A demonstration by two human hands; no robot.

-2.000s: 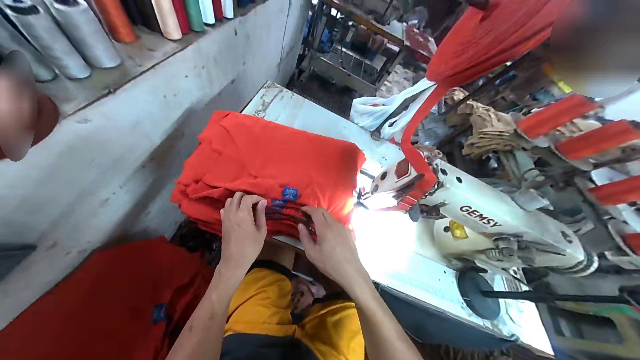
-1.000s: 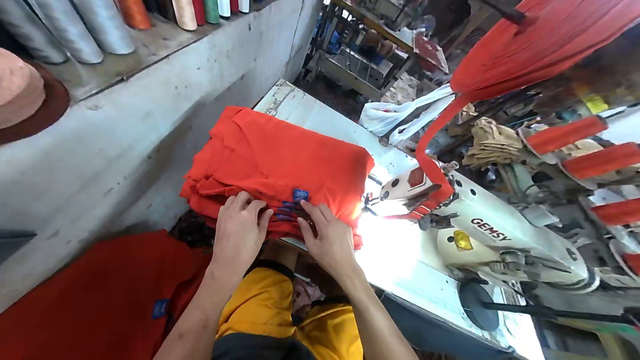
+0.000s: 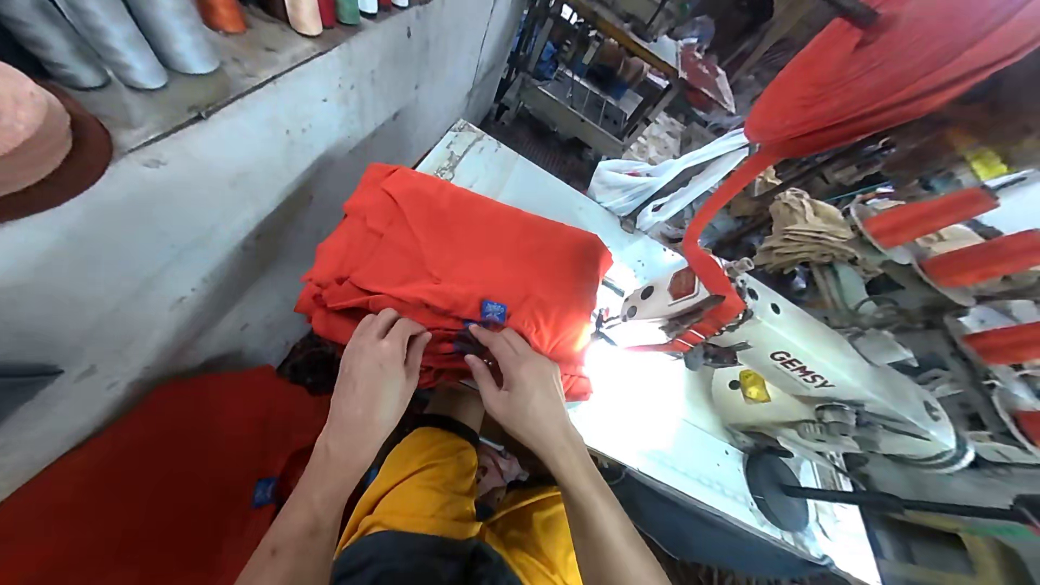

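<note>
A stack of folded red garments [image 3: 479,244] lies on the white sewing table [image 3: 479,158], with blue labels at its near edge. My left hand [image 3: 382,357] rests at that edge, fingers bent on the red cloth; whether it pinches a layer I cannot tell. Just below a blue label [image 3: 493,311], my right hand [image 3: 516,370] touches the layered edges with thumb and fingers, its exact grip unclear. To the right stands a white Gemsy sewing machine [image 3: 800,357], its lit needle area beside the stack. A red fabric strip [image 3: 707,219] runs down into the machine.
More red cloth [image 3: 162,463] with a blue label lies at lower left. Thread cones [image 3: 175,36] stand on the concrete ledge [image 3: 244,77]. Red thread spools [image 3: 983,256] are at right, and a black round-ended arm [image 3: 776,491] crosses the table's near right part.
Both hands stay at the near edge of the stack, with small finger movements. The right fingers have shifted slightly among the labelled layers.
</note>
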